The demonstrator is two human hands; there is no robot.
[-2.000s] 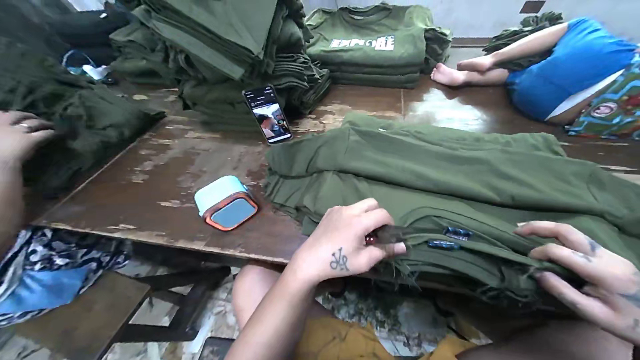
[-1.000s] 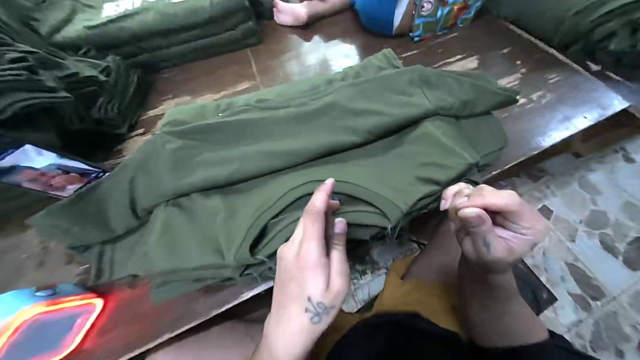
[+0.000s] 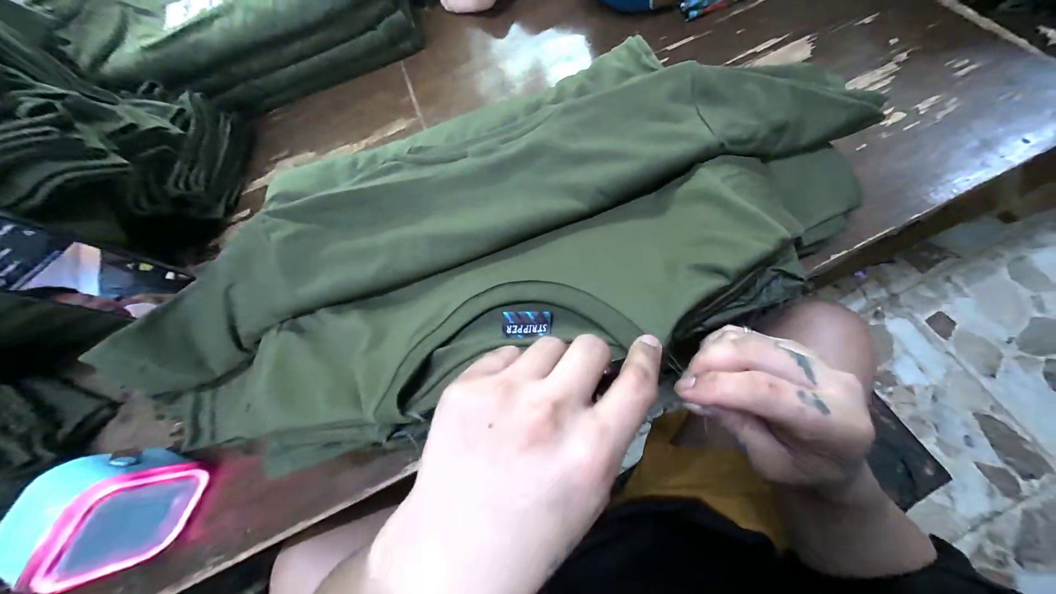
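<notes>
A stack of olive-green T-shirts [image 3: 462, 247] lies on the worn wooden table, necklines toward me. Inside the top shirt's round collar [image 3: 528, 290] shows a small neck label [image 3: 528, 324] bearing writing. My left hand [image 3: 536, 404] lies over the lower part of the neckline, its fingers bent and its index fingertip near the collar's right side; what its fingers grip is hidden. Just right of the collar, my right hand [image 3: 771, 400] is closed with thumb and fingertips pinched together. Fine threads show near its fingertips, but whether it pinches one cannot be told.
Folded green garments [image 3: 247, 49] stand at the back left, with more piled cloth [image 3: 99, 157] beside them. A phone [image 3: 91, 268] with a lit screen is at the left. A light-blue device with a glowing pink rim [image 3: 124, 524] sits at the near left. The table edge [image 3: 932, 216] slopes at right above a stone-patterned floor [image 3: 990, 371].
My left hand has moved from an upright pose with raised fingers to lying palm down over the collar. The neck label shows again. The view has swung to the right since the oldest frame.
</notes>
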